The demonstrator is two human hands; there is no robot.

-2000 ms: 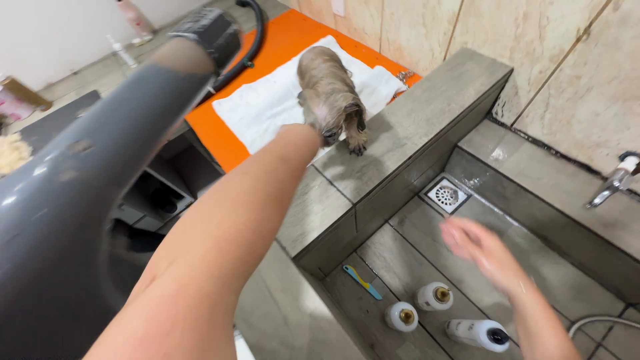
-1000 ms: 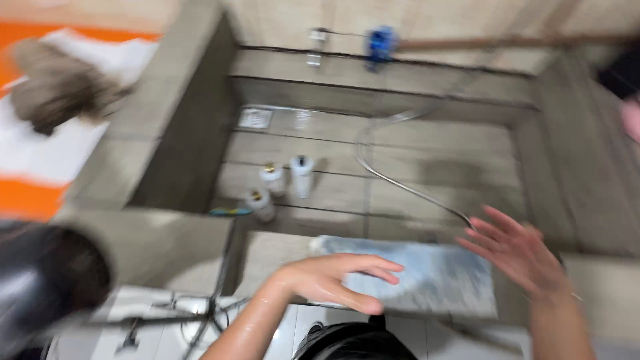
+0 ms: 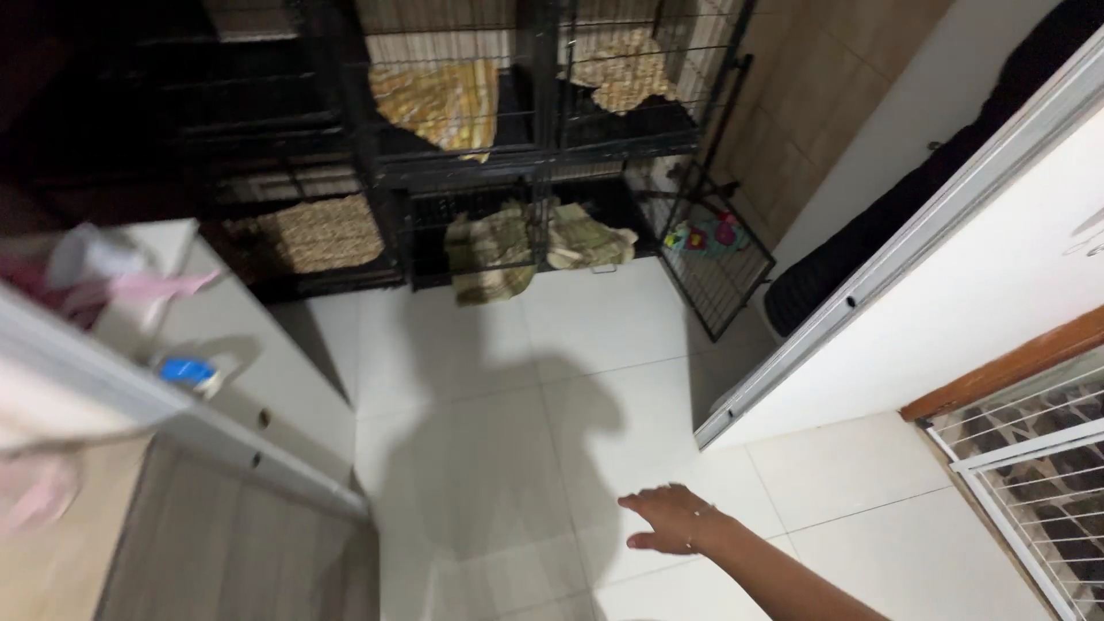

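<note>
My right hand (image 3: 668, 520), with a thin bracelet at the wrist, reaches in from the lower right over the white tile floor (image 3: 492, 483). Its fingers are apart and it holds nothing. My left hand is out of view. Ahead stand stacked black wire cages (image 3: 539, 164). A yellow patterned cloth (image 3: 440, 99) and a woven tan mat (image 3: 623, 73) lie in the upper ones. Below are another tan mat (image 3: 332, 233) and greenish cloths (image 3: 493, 250). One lower cage door (image 3: 724, 276) hangs open near a colourful cloth (image 3: 707, 235).
A door frame (image 3: 849, 302) edges the opening at right, and another frame edge (image 3: 259, 457) runs along the left. A white cabinet (image 3: 259, 362) with pink cloth (image 3: 164, 287) and a blue item (image 3: 187, 371) stands at left. A white metal gate (image 3: 1018, 448) is at lower right.
The view has swung from the tiled basin, bottles and the small dog on a towel to a doorway with cages. My left hand, visible a second ago, has left the view.
</note>
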